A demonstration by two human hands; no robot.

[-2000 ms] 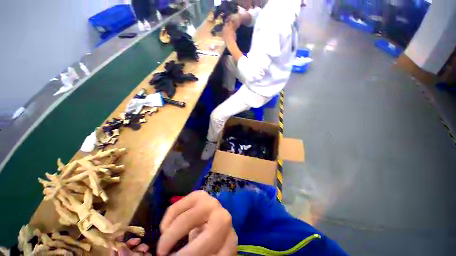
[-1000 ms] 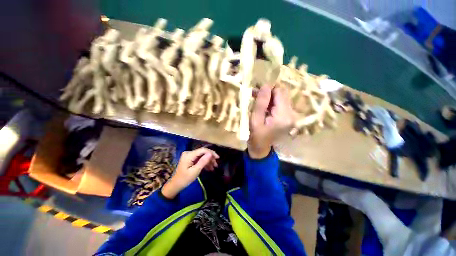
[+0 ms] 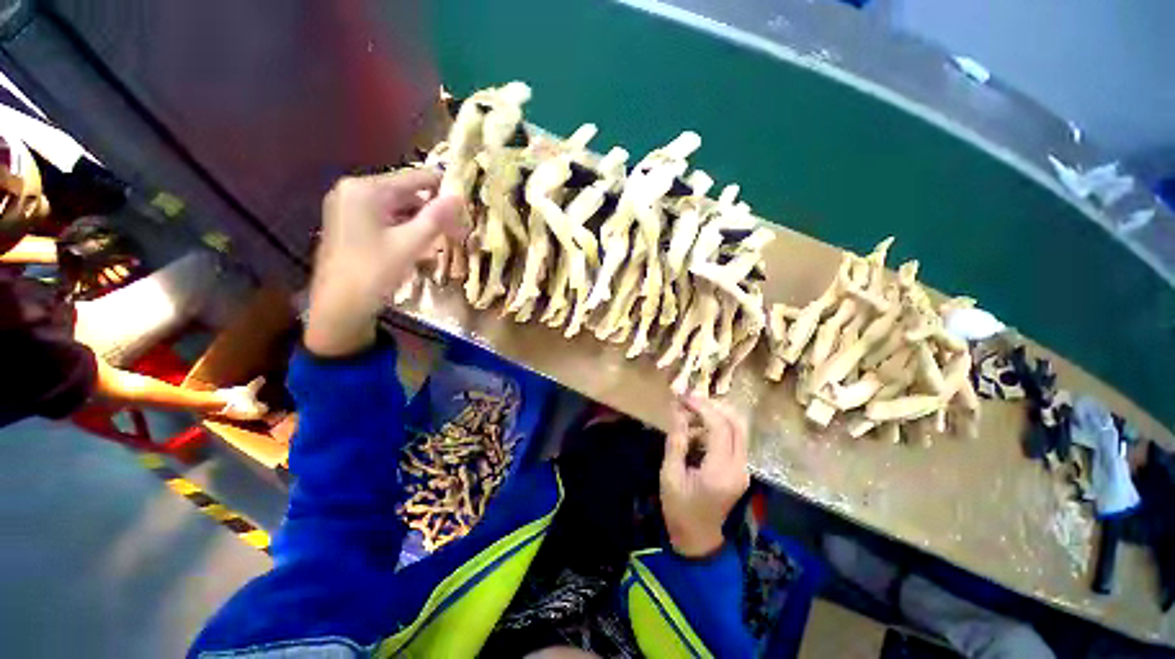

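Observation:
My left hand (image 3: 374,251) is raised at the left end of a dense row of tan figures (image 3: 619,245) on the bench. Its thumb and fingers are bent close to a tan piece at the row's end; whether they grip it I cannot tell. My right hand (image 3: 702,470) is at the bench's front edge, below the row's right part, thumb and fingers curled with a small gap between them. I see nothing held in it. A looser pile of tan limb parts (image 3: 876,341) lies on the bench to the right of the row.
A blue bin of small tan parts (image 3: 464,470) is below the bench. A white rounded thing (image 3: 973,322), black parts and a pale cloth (image 3: 1104,457) lie at the right. A green surface (image 3: 773,161) runs behind the bench. Another person's arm (image 3: 168,390) reaches in at left.
The view has shifted, with the row now more central. My left hand has risen from my lap to the row's left end. My right hand has come down from the row to the bench edge.

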